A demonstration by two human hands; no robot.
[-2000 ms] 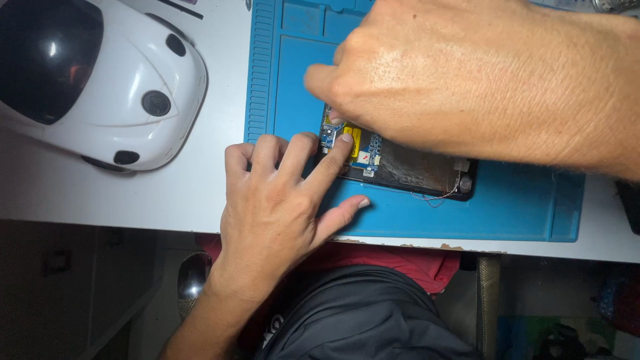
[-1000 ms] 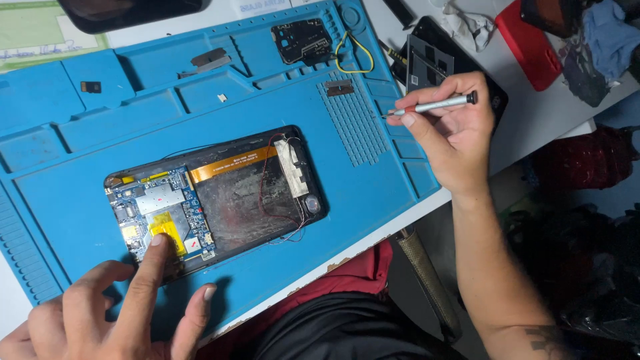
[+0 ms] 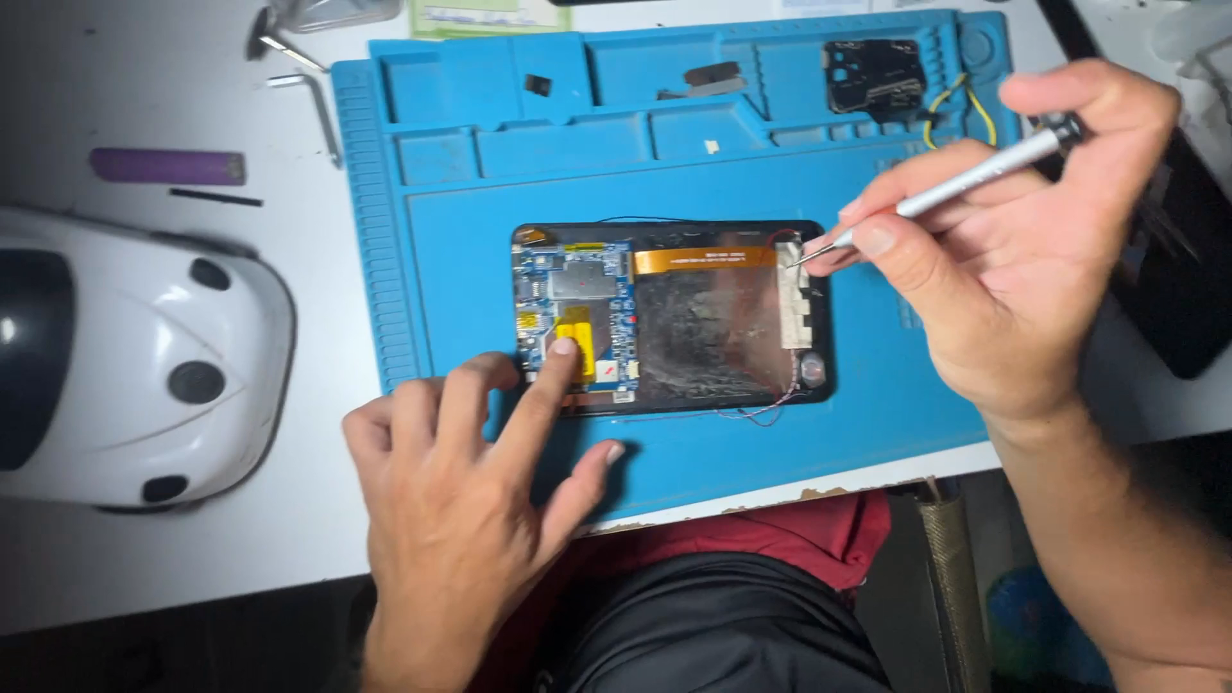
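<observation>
An opened tablet (image 3: 712, 337) lies on a blue silicone repair mat (image 3: 462, 260). Its blue circuit board (image 3: 587, 279) is at the left end, with yellow tape (image 3: 576, 345) on it. The index fingertip of my left hand (image 3: 462, 472) rests on that tape, the other fingers loosely bent. An orange flat ribbon cable (image 3: 703, 260) runs from the board to a whitish taped strip (image 3: 795, 308) at the tablet's right end. My right hand (image 3: 1011, 241) holds a silver precision screwdriver (image 3: 972, 178), its tip over the top of that strip; contact cannot be told. Thin wires (image 3: 770, 412) loop out at the tablet's lower edge.
A white toy car (image 3: 144, 356) stands left of the mat, with a purple cylindrical battery cell (image 3: 168, 166) behind it. The mat's rear trays hold a black plastic part (image 3: 874, 75), a yellow wire loop (image 3: 991, 120) and small dark pieces. A black device (image 3: 1179, 279) lies at the right.
My right hand with the screwdriver has come from the mat's right side to the tablet's right end. My left index finger stays on the yellow tape. The view has shifted and turned.
</observation>
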